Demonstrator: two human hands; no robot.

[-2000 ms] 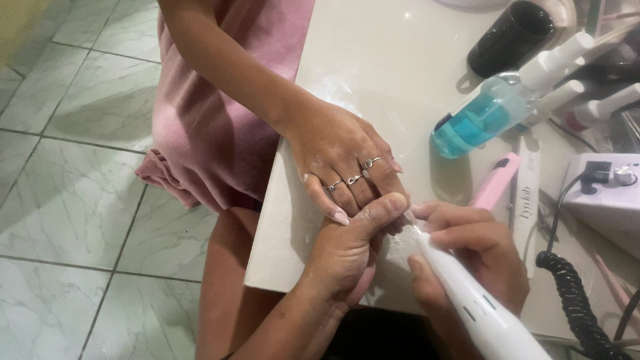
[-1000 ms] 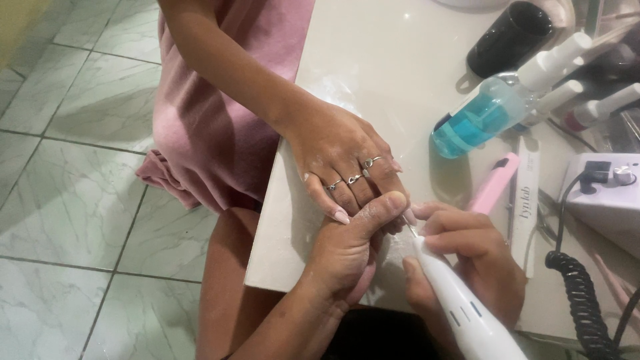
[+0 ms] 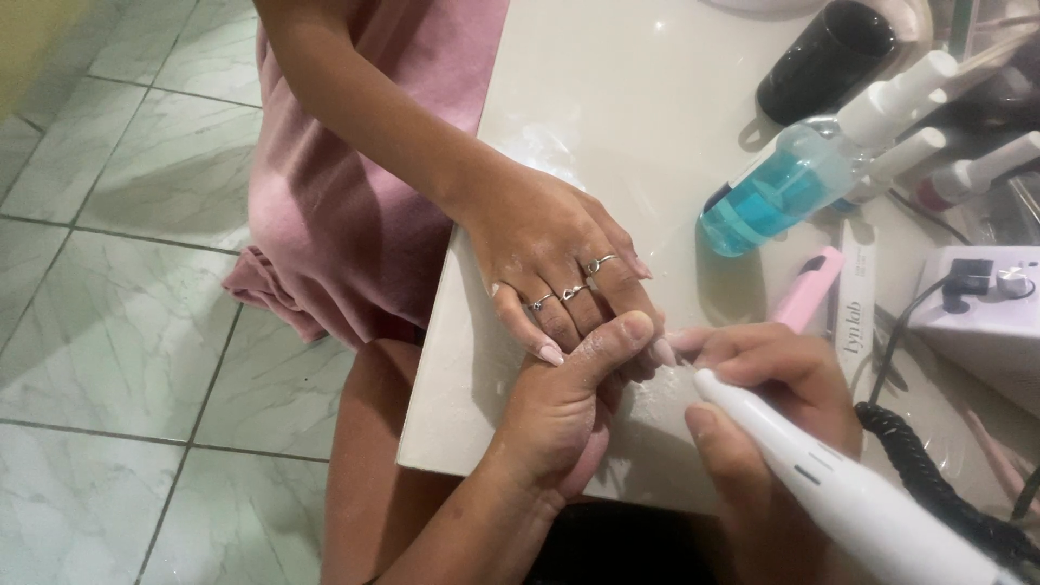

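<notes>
My left hand (image 3: 561,406) comes up from the bottom and grips a finger of another person's hand (image 3: 544,244), thumb on top. That hand lies palm down, with silver rings on several fingers and pale pink nails. In my right hand (image 3: 772,390) is a white electric nail drill handpiece (image 3: 845,487), held like a pen. Its thin metal bit points at the tip of the gripped finger; whether it touches the nail I cannot tell. Pale dust lies on my left thumb and on the white tabletop (image 3: 617,106) below the fingers.
To the right are a spray bottle of blue liquid (image 3: 764,195), a black cup (image 3: 825,61), a pink-handled tool (image 3: 812,284), a white nail file (image 3: 853,301), a white control box (image 3: 983,309) and a coiled black cord (image 3: 918,463). The table's left edge borders a pink cloth (image 3: 341,219).
The handpiece's tip has shifted slightly away from the gripped finger, and more of that finger's nail shows beside my left thumb. My left hand keeps its hold.
</notes>
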